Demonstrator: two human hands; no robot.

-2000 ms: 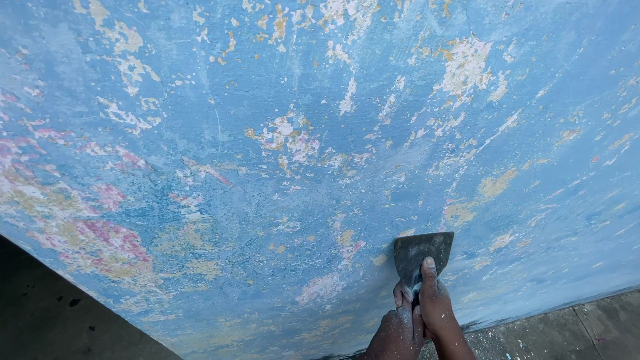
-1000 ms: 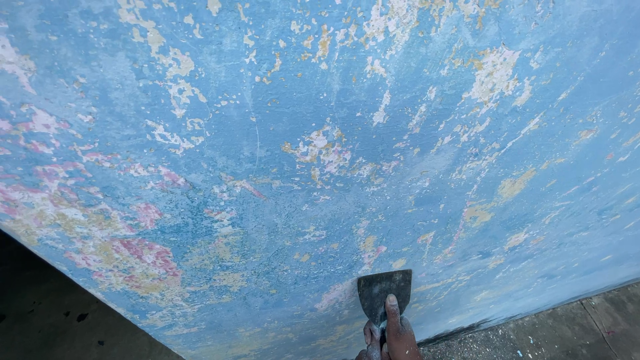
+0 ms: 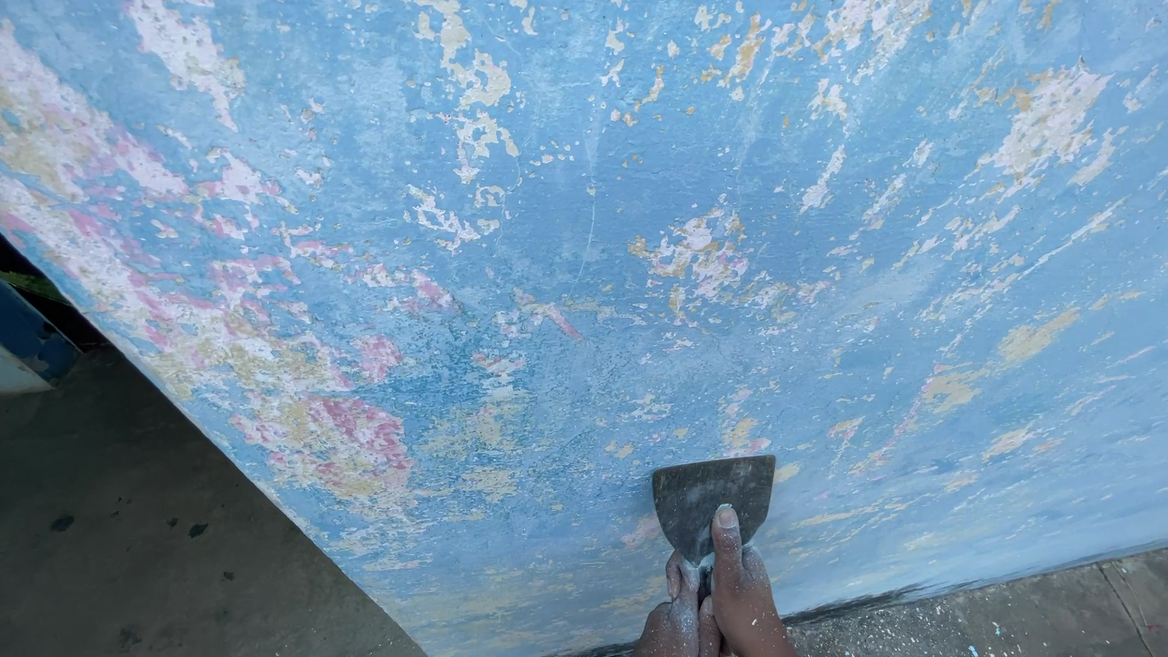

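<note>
Both of my hands grip one paint scraper (image 3: pixel 703 488) with a wide dark metal blade, low in the view and right of the middle. My right hand (image 3: pixel 744 593) has its thumb pressed on the blade's face. Lower on the handle, my left hand (image 3: pixel 675 611) is wrapped close beside the right one, partly hidden by it. Pale dust coats the fingers. The blade's edge lies at the surface of a blue painted wall (image 3: pixel 584 383), where flaked patches show white, yellow and pink layers.
Grey paving (image 3: pixel 1004 616) with pale paint flakes runs along the wall's foot at lower right. Past the wall's left edge lies a dark floor (image 3: pixel 100 493) with several dark spots. A blue and white object (image 3: pixel 32 338) stands at the far left.
Both hands and the scraper have moved left and down along the wall from two seconds ago, and between one second ago and now slightly up. The view has shifted a little.
</note>
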